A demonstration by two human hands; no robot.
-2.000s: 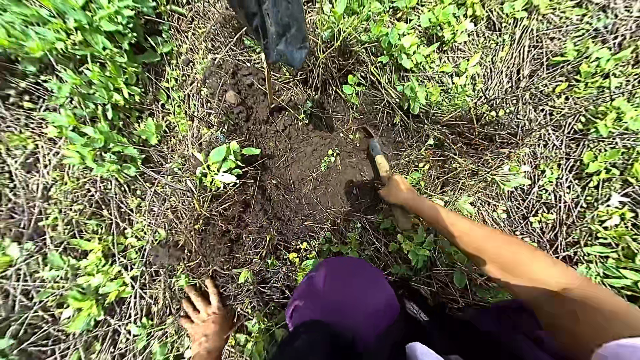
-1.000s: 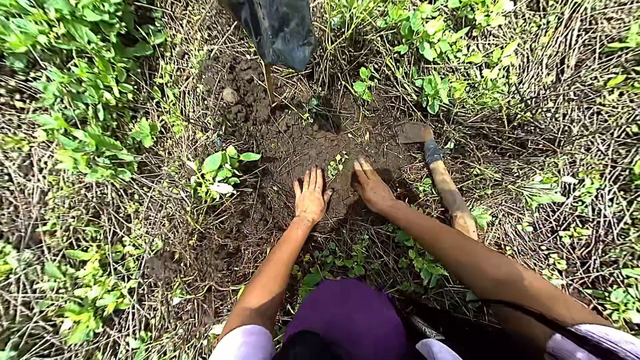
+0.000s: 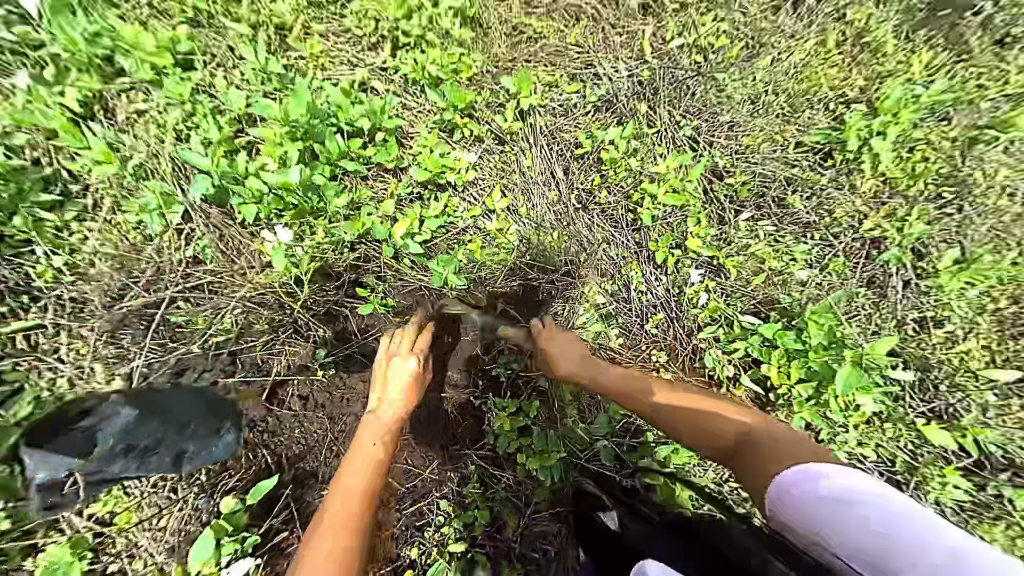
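Observation:
My right hand [image 3: 558, 350] is closed around the wooden handle [image 3: 516, 336] of a short digging tool, whose blurred metal blade [image 3: 460, 307] reaches left over dark soil [image 3: 460, 400]. Just left of the blade, my left hand [image 3: 402, 368] rests palm down at the soil's edge with its fingers pointing away from me. It holds nothing that shows. The blade's tip lies close to the left fingertips; whether they touch cannot be told.
A black plastic bag [image 3: 132, 444] stands out at the lower left, near a broad-leaved seedling [image 3: 228, 528]. Low green weeds [image 3: 320, 152] and dry stalks [image 3: 576, 184] surround the soil. More leafy plants [image 3: 832, 360] grow at the right.
The view has swung far to the right. One second ago both hands lay on the soil and the tool lay on the ground beside them; my right hand has taken hold of it again.

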